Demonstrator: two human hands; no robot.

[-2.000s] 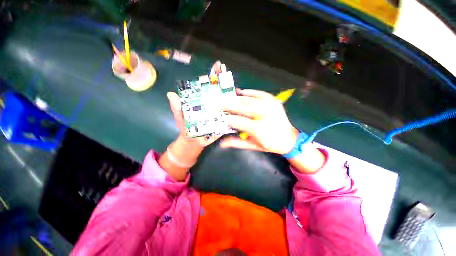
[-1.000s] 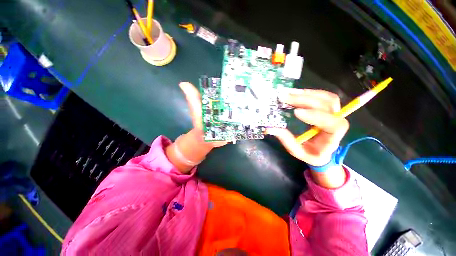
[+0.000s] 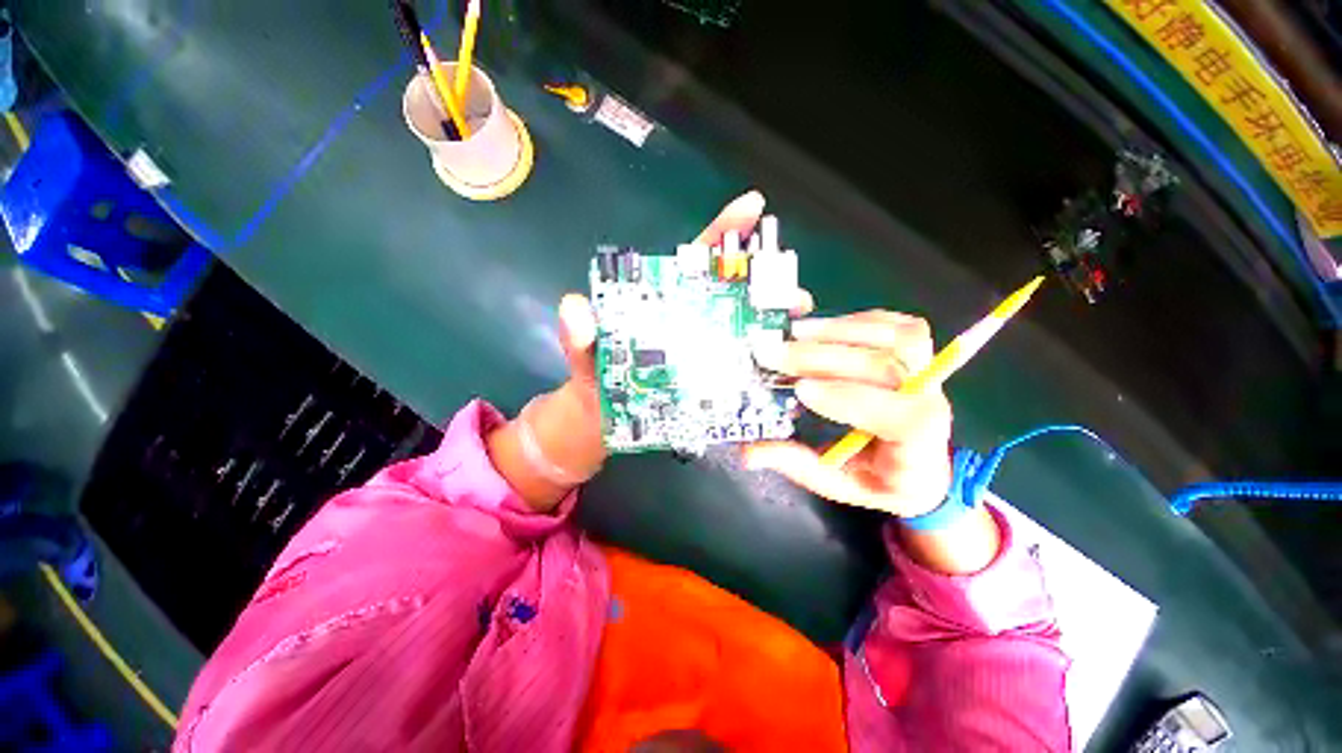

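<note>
A green circuit board (image 3: pixel 677 353) crowded with parts is held up over the green mat, with white and orange connectors along its far edge. My left hand (image 3: pixel 579 386) holds it from the left and below, thumb at its left edge and fingertips showing past the far edge. My right hand (image 3: pixel 883 405), with a blue strap on the wrist, has fingertips on the board's right edge. A yellow pencil-like stick (image 3: pixel 964 347) lies between its fingers, tip pointing up and right. Whether a second board lies underneath cannot be told.
A pen cup (image 3: pixel 468 136) and a small orange-tipped bottle (image 3: pixel 604 112) stand beyond the board. A dark board cluster (image 3: pixel 1086 243) lies on the dark strip. The coiled blue cord (image 3: pixel 1266 494), white paper (image 3: pixel 1096 618) and calculator (image 3: pixel 1186 730) are at right.
The two boards seen offset a second ago now show as one outline. Both hands hold it lower and closer together. My left fingertips have come into view behind the far edge.
</note>
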